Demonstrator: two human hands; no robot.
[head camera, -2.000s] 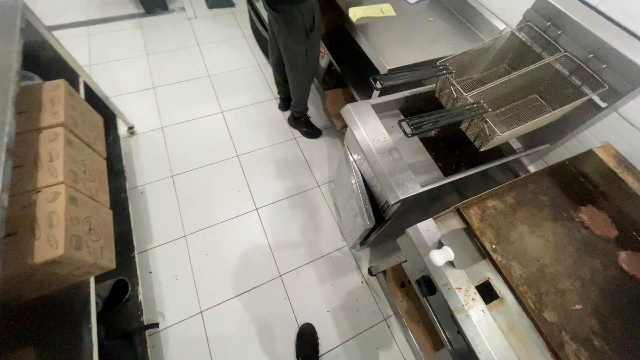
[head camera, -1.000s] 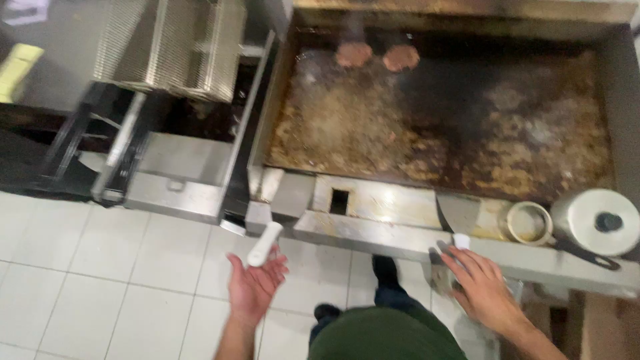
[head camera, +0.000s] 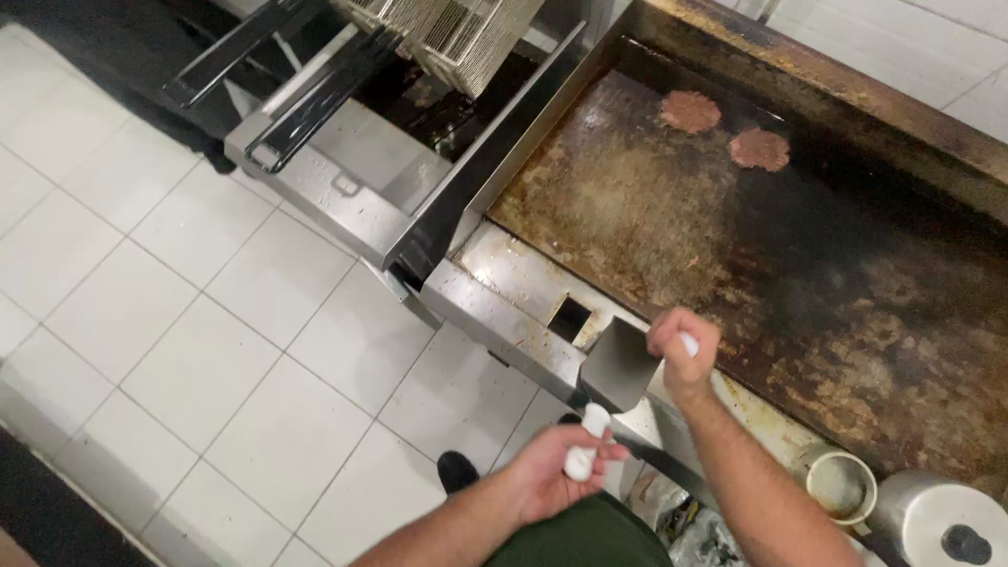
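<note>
My left hand (head camera: 563, 468), palm up in front of the griddle, holds a white handle (head camera: 584, 453); the part beyond its upper end is hard to make out. My right hand (head camera: 687, 346) is closed on the white handle of a wide metal spatula (head camera: 622, 365), whose blade is over the griddle's front ledge. Two meat patties, one (head camera: 690, 112) at the back and another (head camera: 759, 150) right of it, lie on the flat-top griddle (head camera: 654, 205).
A deep fryer (head camera: 339, 189) with wire baskets (head camera: 465, 39) and black handles adjoins the griddle on the left. A metal cup (head camera: 841, 487) and a lidded pot (head camera: 941, 524) stand at the lower right. A person's dark-clothed leg (head camera: 134, 71) is at the upper left, on the tiled floor.
One second ago my left hand was spread near the white handle and my right hand touched another at the ledge; both hands are now closed on handles. The view has turned and moved closer.
</note>
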